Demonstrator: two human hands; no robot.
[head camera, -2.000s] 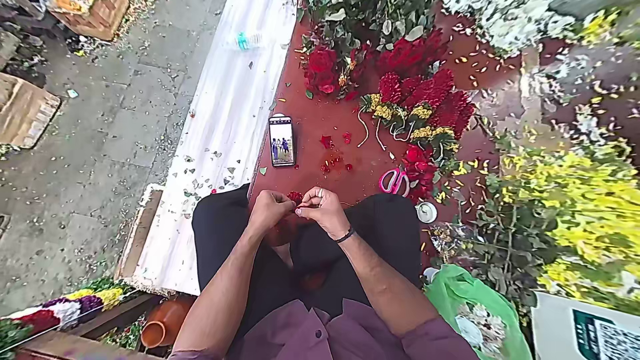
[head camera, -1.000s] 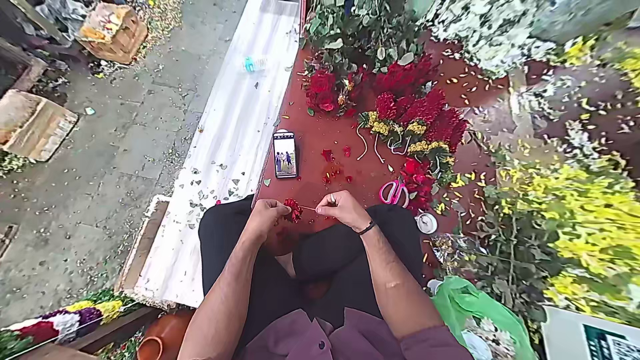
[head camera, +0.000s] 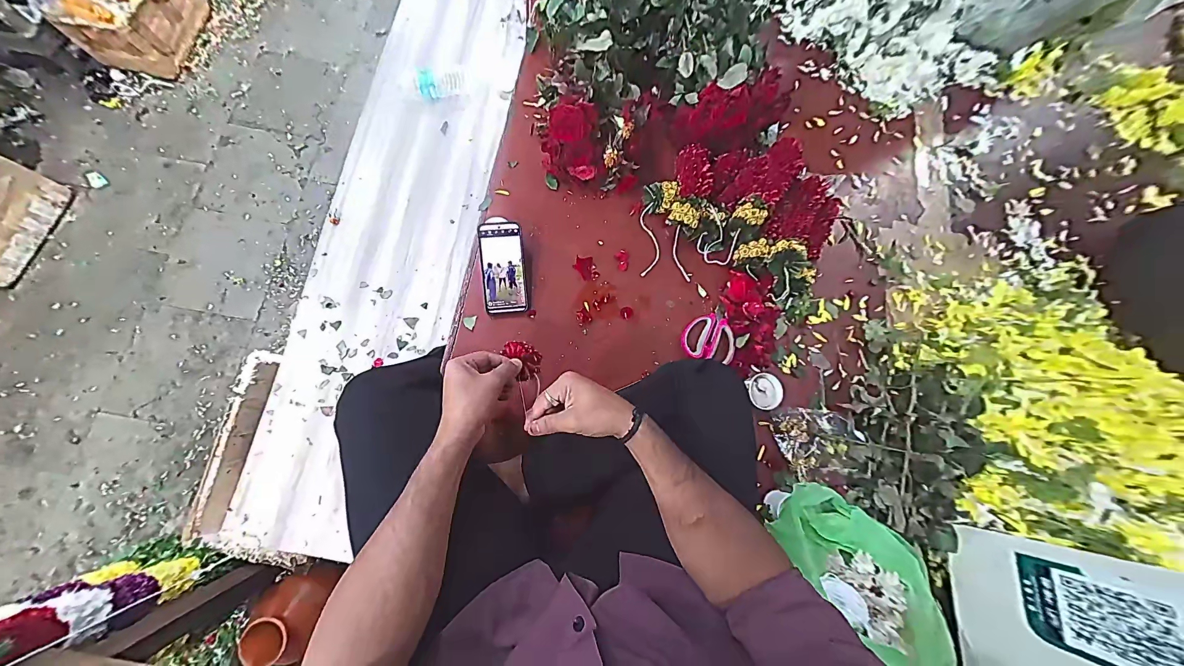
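Observation:
My left hand (head camera: 479, 388) pinches a small bunch of red petals (head camera: 523, 359) at its fingertips, above my lap. A pale thread (head camera: 527, 396) runs from the bunch down to my right hand (head camera: 575, 407), whose thumb and finger are closed on it. A smartphone (head camera: 503, 266) with a lit screen lies on the red surface beyond my left hand. Pink-handled scissors (head camera: 708, 339) lie to the right, beside red roses (head camera: 749, 305). Red flower garlands (head camera: 758, 185) with yellow ends and loose white strings lie farther off.
A white cloth (head camera: 370, 240) with leaf bits runs along the left. At the right are a thread spool (head camera: 765, 390), a green plastic bag (head camera: 832, 527) of white flowers, yellow flowers (head camera: 1064, 398) and a board bearing a printed code (head camera: 1073, 592). A clay pot (head camera: 287, 615) stands lower left.
My hands were close together, then apart with the thread stretched sideways between them. Now my right hand is lower and nearer my left, and the thread slants downward from the red bunch.

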